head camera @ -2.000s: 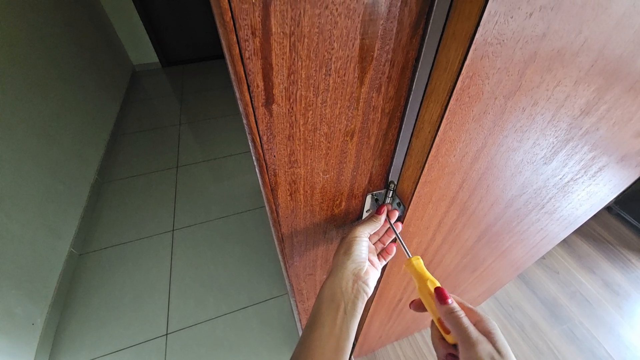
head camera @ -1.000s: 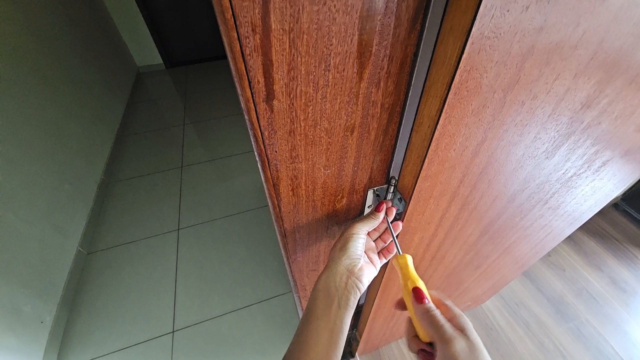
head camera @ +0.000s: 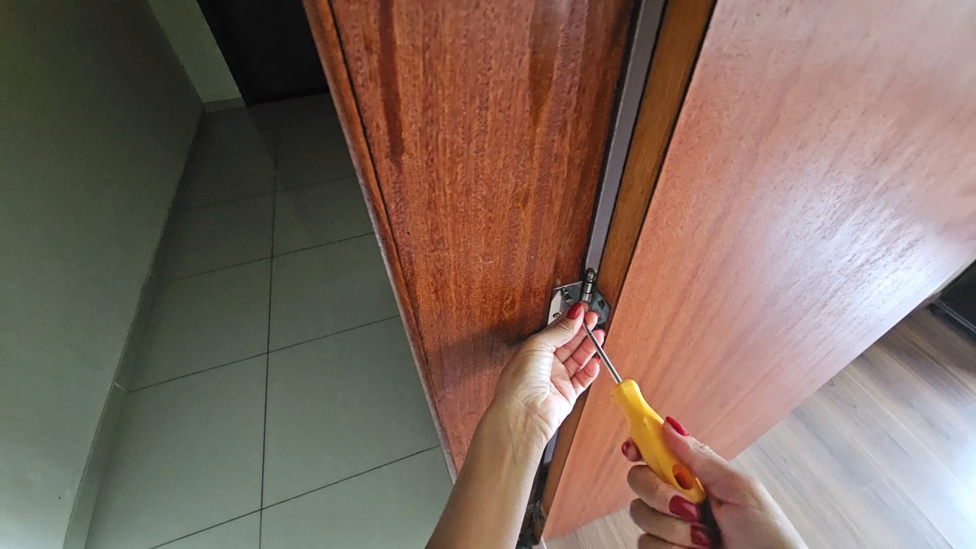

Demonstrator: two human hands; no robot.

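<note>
A metal door hinge (head camera: 563, 299) sits in the gap between the wooden door frame (head camera: 488, 191) and the wooden door (head camera: 770, 229). My left hand (head camera: 545, 374) is at the hinge, its thumb and fingers pinched around the tip end of a screwdriver's shaft; whether a screw is between them is hidden. The yellow-handled screwdriver (head camera: 648, 431) slants up and left to the hinge, its tip hidden at my left fingertips. My right hand (head camera: 713, 488) grips the handle from the right, thumb on top and fingers below.
Grey floor tiles (head camera: 198, 427) and a green-grey wall (head camera: 69, 198) lie on the left, with a dark doorway (head camera: 263, 46) beyond. Wood-look flooring (head camera: 877, 435) shows at the lower right beside a dark object (head camera: 959, 297). Another metal part (head camera: 530, 526) is low in the door gap.
My right hand has shifted its hold on the screwdriver handle, and the handle has swung about slightly. My left hand stays at the hinge.
</note>
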